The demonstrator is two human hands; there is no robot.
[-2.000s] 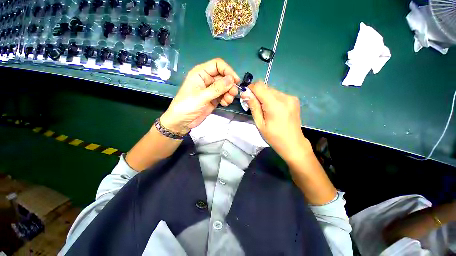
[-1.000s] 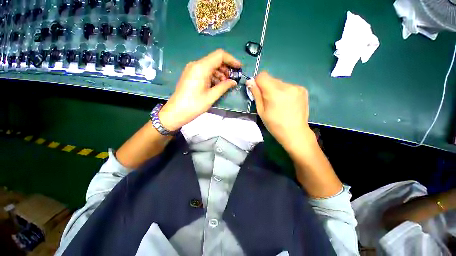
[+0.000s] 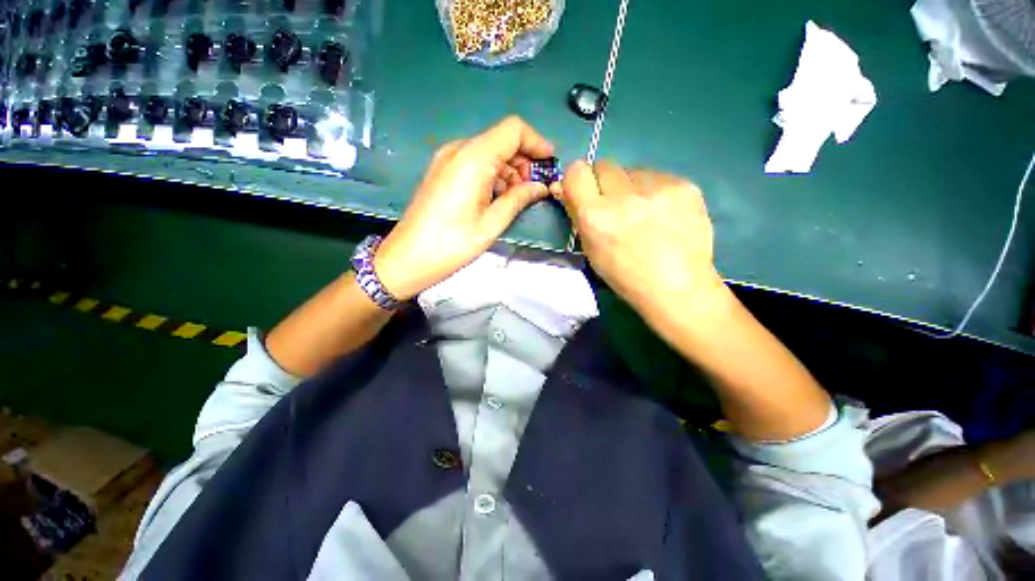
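Note:
My left hand (image 3: 460,210), with a metal watch at the wrist, holds a small black housing (image 3: 546,170) between thumb and fingers over the bench's near edge. My right hand (image 3: 645,227) is closed, its fingertips touching the housing's right side. Any tool in it is hidden by the fingers. A clear bag of small gold-coloured pieces (image 3: 499,25) lies beyond my hands, cut off by the top edge. One loose black unit (image 3: 586,101) lies left of the pale bench line.
A clear blister tray (image 3: 187,85) with rows of black units lies at left. The green bench (image 3: 704,125) bears a white paper scrap (image 3: 824,102), crumpled white material (image 3: 974,43) and a white cable (image 3: 1006,244). A neighbouring person's forearm (image 3: 965,482) shows at lower right.
The small black piece standing between my hands two seconds ago is now in my left fingers. My right hand has turned and closed in against it. The view has shifted slightly.

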